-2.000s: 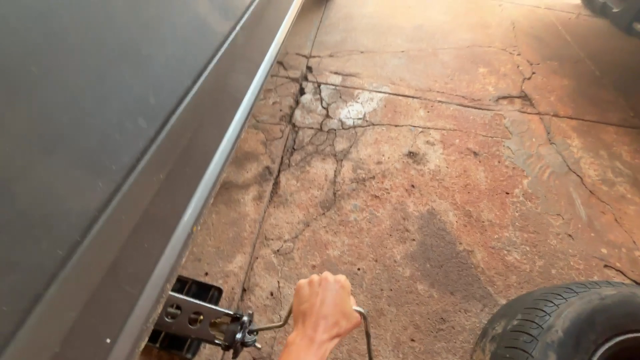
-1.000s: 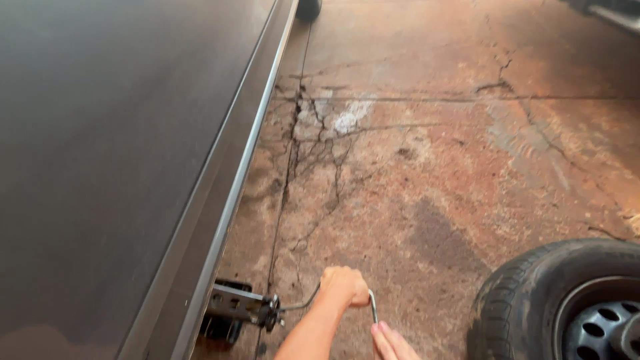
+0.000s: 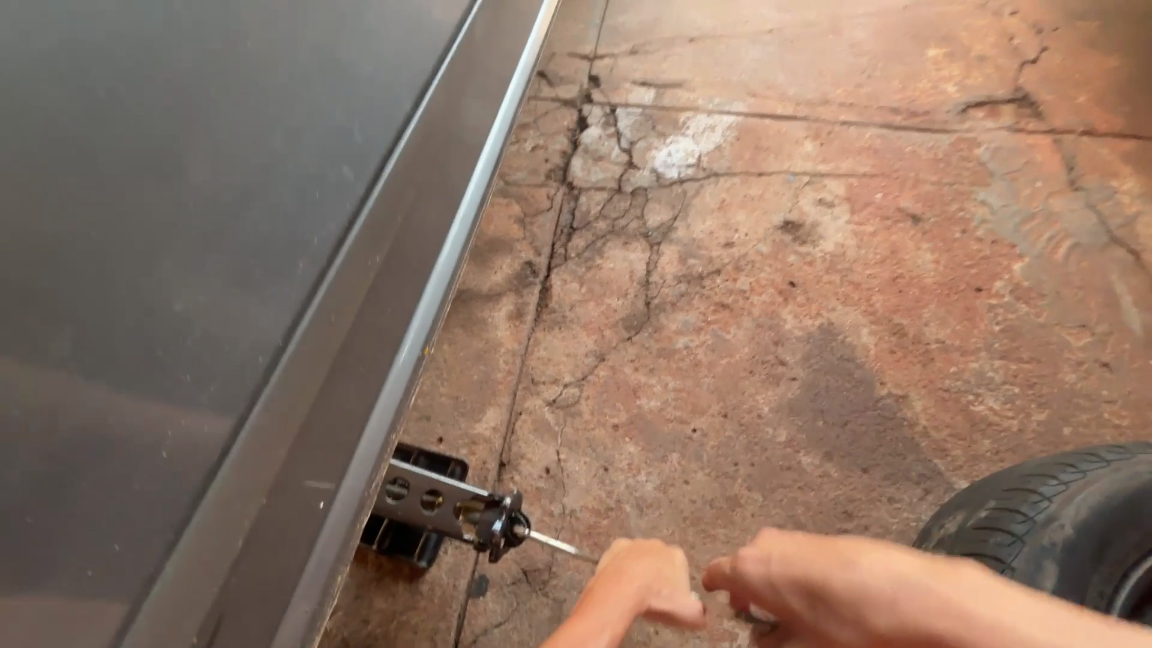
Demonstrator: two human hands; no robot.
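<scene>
A scissor car jack [image 3: 441, 504] sticks out from under the sill [image 3: 450, 243] of a dark car at the lower left. From its end joint a thin metal crank handle [image 3: 553, 542] runs right, toward my hands. My left hand [image 3: 641, 580] is curled around the crank, knuckles up, and covers part of it. Just to its right is my right hand [image 3: 810, 576], fingers bent, with a bit of metal showing beneath them; its grip is partly hidden and blurred.
A wheel with a black tire [image 3: 1008, 522] lies on its side at the lower right, near my right forearm. The car's dark door panel [image 3: 198, 225] fills the left. The concrete floor [image 3: 720, 387] is cracked and stained.
Two seconds ago only one hand showed, on the crank. My right hand came in at the bottom edge one second ago and now reaches farther into view, beside the left.
</scene>
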